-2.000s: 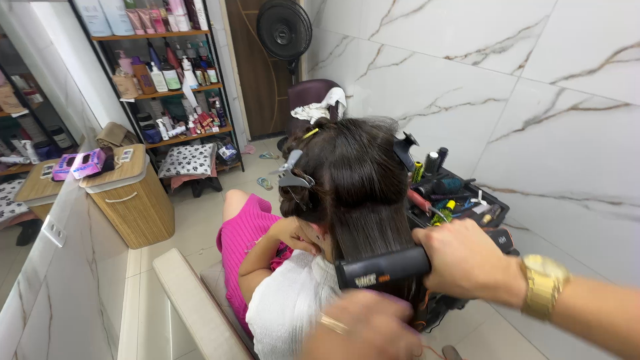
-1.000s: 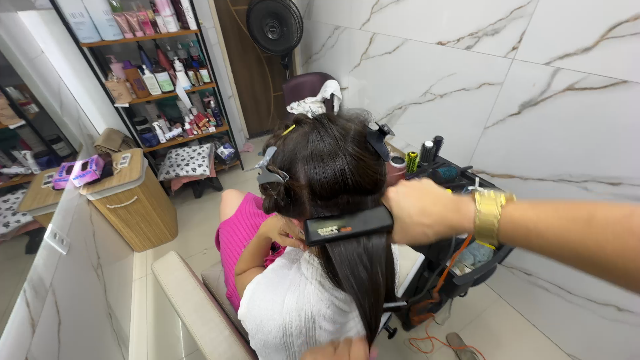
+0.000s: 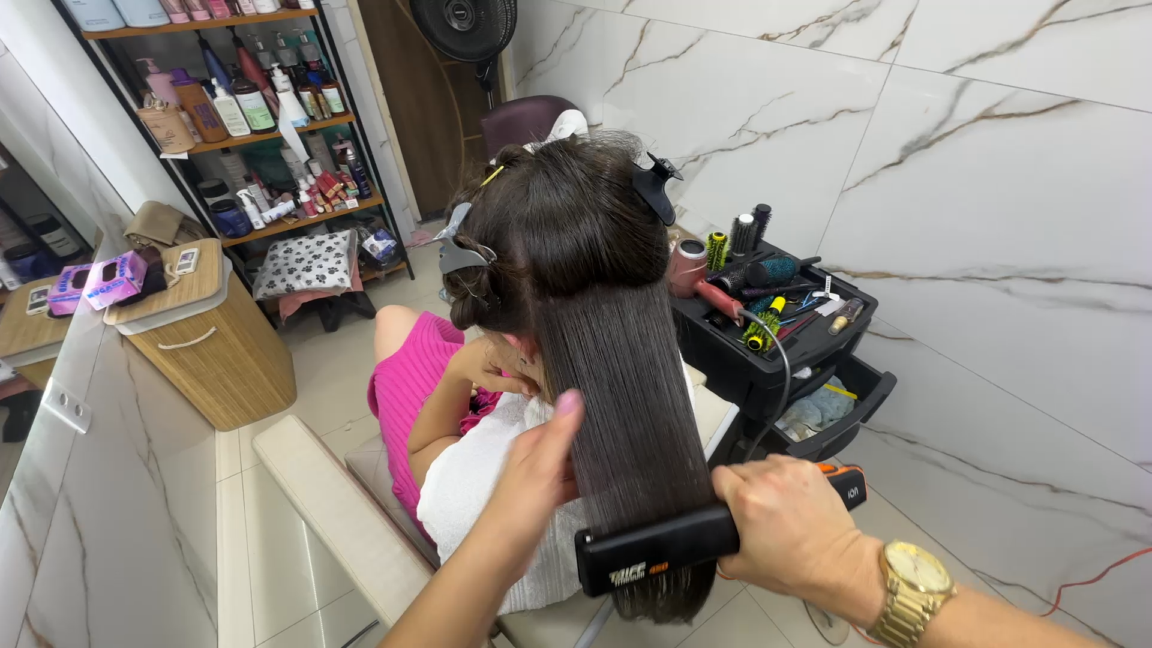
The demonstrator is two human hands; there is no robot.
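A black flat iron is clamped across a wide, straight section of dark hair, close to its ends. My right hand, with a gold watch at the wrist, grips the iron's handles. Beside the hair's left edge is my left hand, thumb up and fingers partly hidden behind the strands; whether they touch the hair I cannot tell. The seated person has a white towel over the shoulders. A grey clip and a black claw clip hold the upper hair.
A black trolley with round brushes and a hair dryer stands to the right, one drawer pulled out. The chair's armrest is at lower left. Behind are a wooden hamper, a product shelf and a fan.
My right hand and the flat iron have moved down the hair from near the neck to close to the ends. My left hand has come up from the bottom edge to beside the hair.
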